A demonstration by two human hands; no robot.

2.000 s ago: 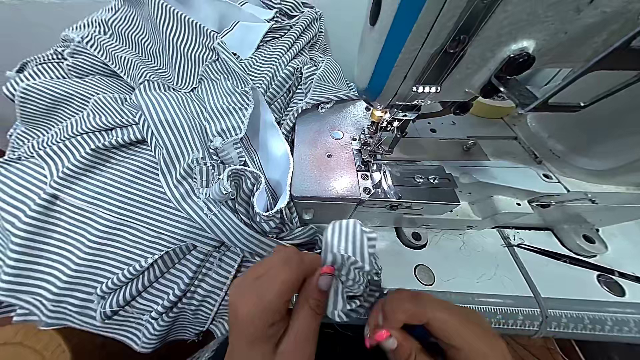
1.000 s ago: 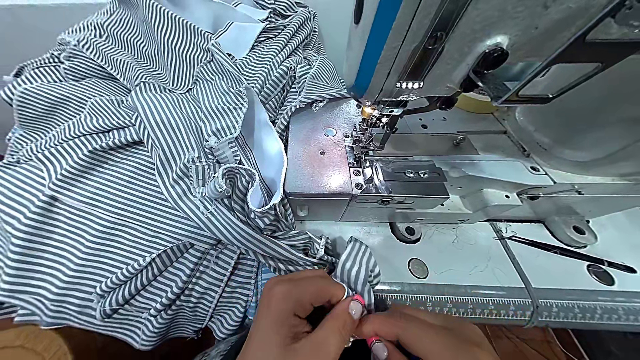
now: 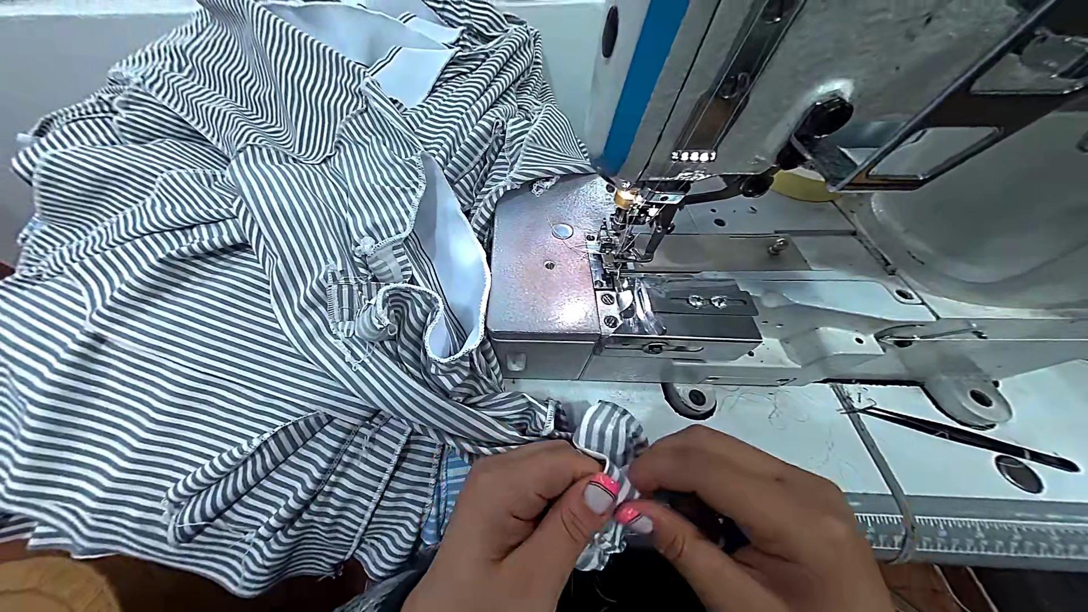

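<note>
Between thumb and fingers, my left hand point(image 3: 527, 518) pinches a small gathered piece of grey-and-white striped fabric point(image 3: 609, 433) at the bottom middle. Close against it on the right, my right hand point(image 3: 756, 527) pinches the same piece, and the fingertips nearly meet. A large heap of striped garments point(image 3: 187, 314) fills the left side, with white inner panels showing. The industrial sewing machine point(image 3: 629, 229) stands beyond my hands, its needle area lit and its metal bed plate point(image 3: 544, 280) touching the heap. Part of the held fabric is hidden by my fingers.
Black tweezers point(image 3: 969, 438) lie on the white machine table at right, near a cord point(image 3: 880, 476) and loose threads. A measuring tape point(image 3: 986, 531) runs along the table's front edge. A round wooden object point(image 3: 55, 586) shows at the lower left corner.
Both hands still hold the striped piece. My right hand's fingers have shifted on it and are now right beside my left fingertips. Less of the piece stands above my fingers than two seconds ago.
</note>
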